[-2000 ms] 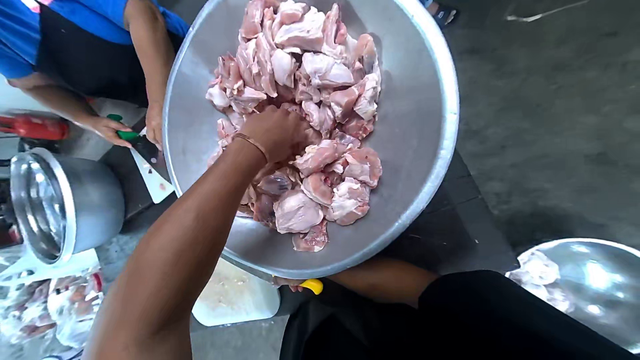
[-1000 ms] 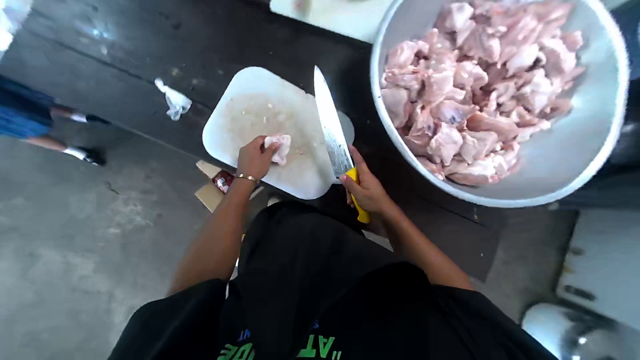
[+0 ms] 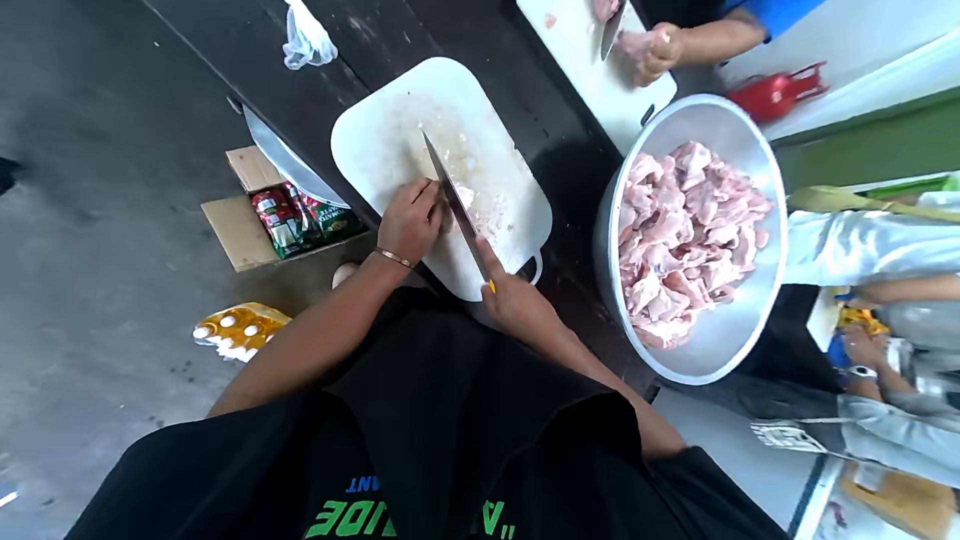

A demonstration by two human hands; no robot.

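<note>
My right hand (image 3: 517,304) grips the yellow handle of a chef's knife (image 3: 454,193), its long blade lying across a white plastic cutting board (image 3: 382,135). Fingers bent, my left hand (image 3: 412,221) holds a small piece of raw chicken (image 3: 464,197) against the board, close to the blade; the hand and knife partly hide the meat. Small scraps and moisture mark the board. To the right stands a large metal basin (image 3: 772,285) heaped with raw chicken pieces (image 3: 686,240).
Across the dark table (image 3: 487,30), a person's hands (image 3: 660,52) cut meat with a knife on another white board (image 3: 577,67). Below left are an open carton (image 3: 240,232) of packets and bottles of yellow liquid (image 3: 244,328). Other people work at the right.
The knife, beside the board's right edge one second ago, now lies over the board at the meat. My left hand has stayed on the chicken piece. The view has shifted.
</note>
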